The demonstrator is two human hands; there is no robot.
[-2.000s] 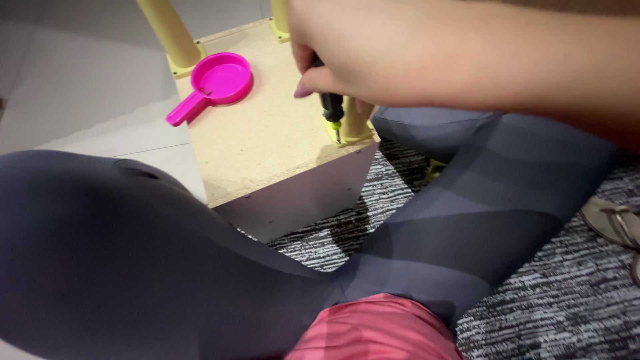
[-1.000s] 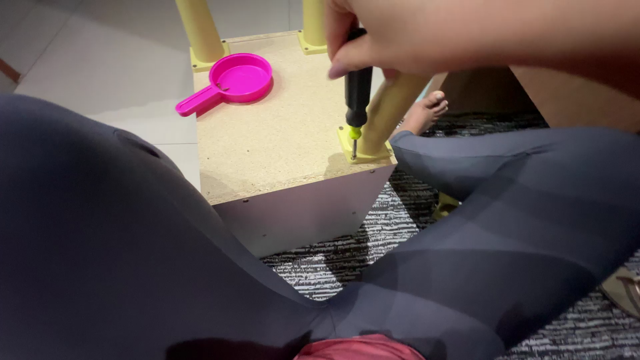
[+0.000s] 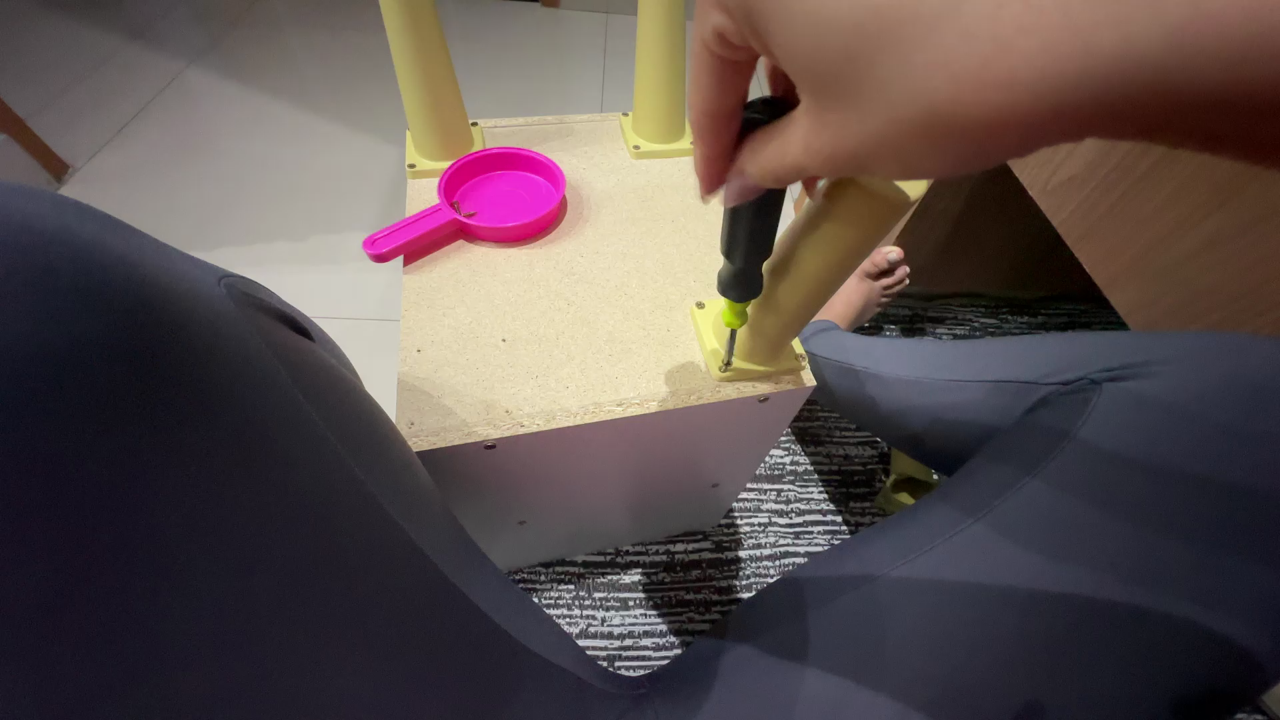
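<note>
My right hand (image 3: 800, 110), at the upper right, grips the black handle of a screwdriver (image 3: 752, 235) with a yellow-green collar. The screwdriver stands nearly upright, its tip at a screw (image 3: 725, 368) in the front corner of a yellow leg's base plate (image 3: 710, 335). That leg (image 3: 815, 270) rises tilted from the near right corner of an upturned particleboard cabinet (image 3: 560, 330). Two more yellow legs (image 3: 430, 90) (image 3: 660, 75) stand at its far side. On the board lies a pink plastic pan-shaped dish (image 3: 505, 195) with small screws near its handle. My left hand is not in view.
My legs (image 3: 200, 480) flank the cabinet. Beneath is a black-and-white patterned rug (image 3: 640, 600), with pale floor tiles (image 3: 270, 220) at the left. A bare foot (image 3: 880, 280) shows behind the tilted leg, and a wooden panel (image 3: 1180, 240) is at the right. Another yellow leg piece (image 3: 908, 480) is on the rug.
The view has shifted, showing more of the right side. My right hand keeps hold of the screwdriver at the same leg plate; its fingers sit around the top of the handle now.
</note>
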